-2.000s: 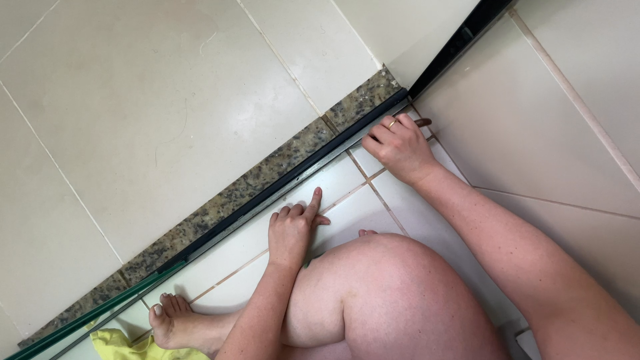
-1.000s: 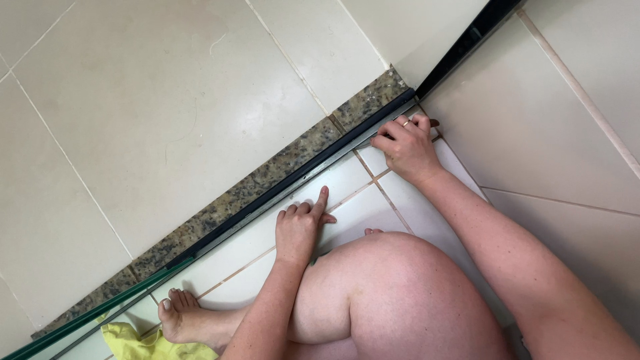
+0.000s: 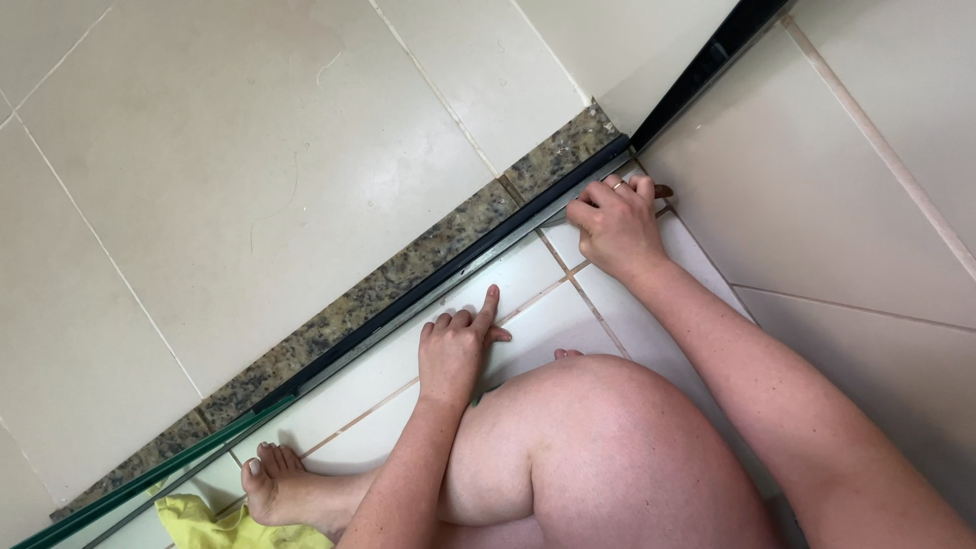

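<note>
My right hand point(image 3: 618, 221) is curled at the right end of the metal door track point(image 3: 488, 252), around a knife with a brown handle end point(image 3: 663, 191) and a bit of blade point(image 3: 557, 220) showing against the track. Its grip hides the rest of the tool. My left hand point(image 3: 457, 347) rests on the white floor tile point(image 3: 518, 274) below the track, index finger pointing out and thumb apart, holding nothing. A black strip point(image 3: 457, 261) runs along the track beside the speckled granite sill point(image 3: 427, 240).
A green-edged glass panel point(image 3: 168, 469) stands at lower left. My bare foot point(image 3: 278, 484) is by a yellow cloth point(image 3: 221, 526), with my bent knee point(image 3: 610, 412) between my arms. A black vertical frame point(image 3: 701, 69) meets the tiled wall point(image 3: 823, 175) at right.
</note>
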